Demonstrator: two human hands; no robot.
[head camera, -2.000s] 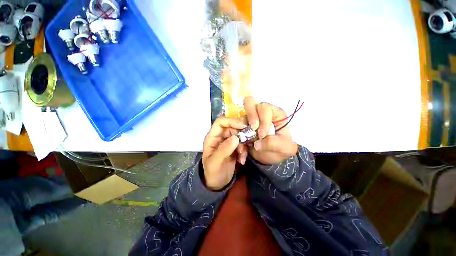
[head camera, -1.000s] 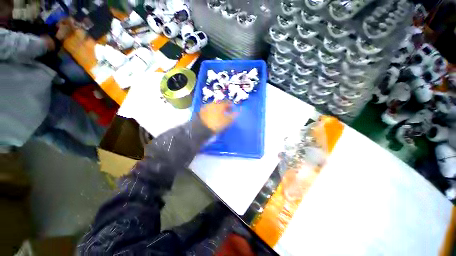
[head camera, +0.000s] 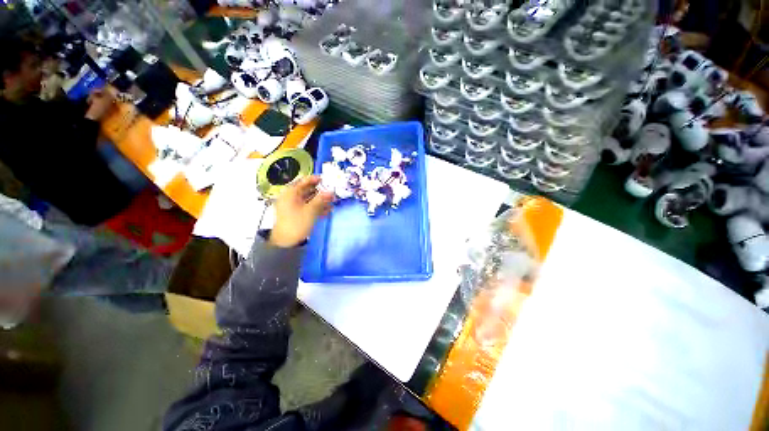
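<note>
My left hand (head camera: 297, 212) is over the left rim of the blue plastic bin (head camera: 371, 274), fingertips beside the white screw-base units (head camera: 385, 187). The units lie heaped in the far half of the bin, with thin dark and red wires among them. The fingertips overlap the leftmost units, so I cannot tell whether they pinch one. My right hand is not in view; only a dark sleeve shows low in the picture.
A gold-yellow reel (head camera: 284, 172) stands left of the bin. Stacked clear blister trays (head camera: 514, 101) stand behind. White camera housings (head camera: 674, 139) are heaped right and left. A crinkled clear bag (head camera: 502, 265) lies on orange tape. People are at the left; a cardboard box (head camera: 192, 313) is below.
Two seconds ago both hands held a small part with red and black wires. The view has since swung left. My left hand has moved from inside the bin to its left rim.
</note>
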